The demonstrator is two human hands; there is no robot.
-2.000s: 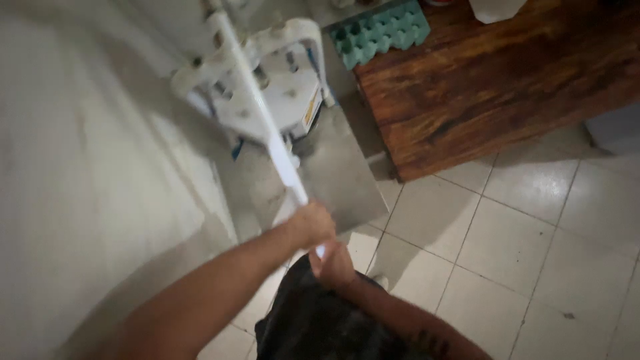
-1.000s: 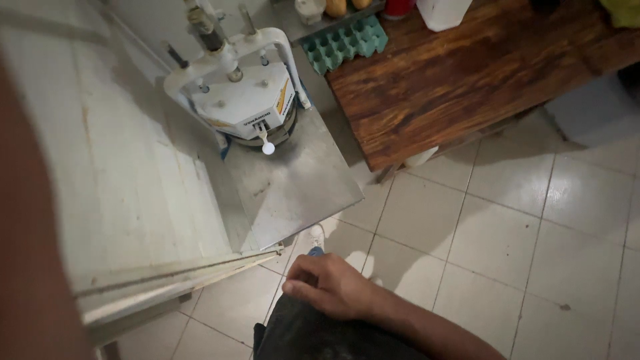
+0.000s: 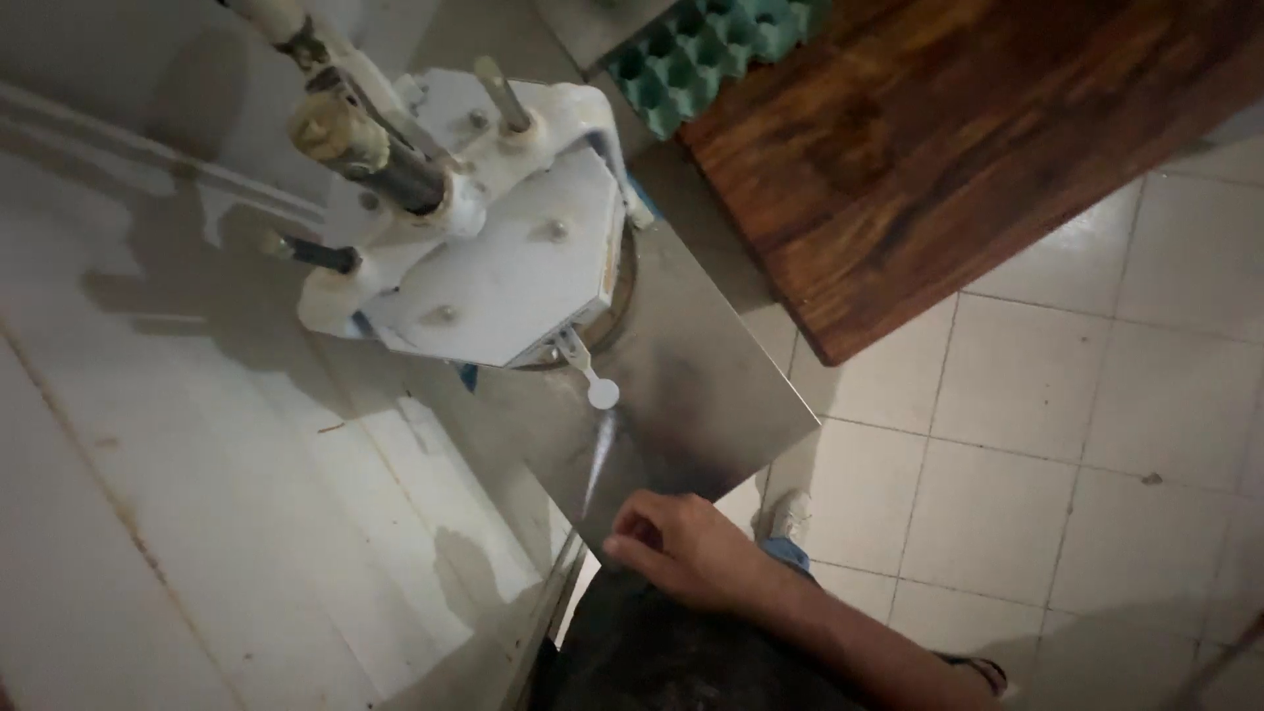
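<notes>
My right hand (image 3: 681,543), its fingers loosely curled with a gap to the thumb, hangs over the near edge of a stainless steel tabletop (image 3: 691,395); I see nothing held in it. My left hand is out of view. Beyond my right hand stands a white manual press machine (image 3: 504,267) with upright posts and a long lever (image 3: 296,39) leaning to the upper left. A small white knob (image 3: 603,394) on a short stem sticks out at its front, above the steel top.
A dark wooden table (image 3: 889,188) stands to the right, its corner near the steel top. A green egg tray (image 3: 691,64) lies beside it at the top. A pale wall or panel (image 3: 247,494) closes the left side. Light floor tiles (image 3: 1007,474) lie at the right.
Two seconds ago both my hands gripped the white lever bar in front of me. The bar is now let go and points to the upper left. My left hand has left the view.
</notes>
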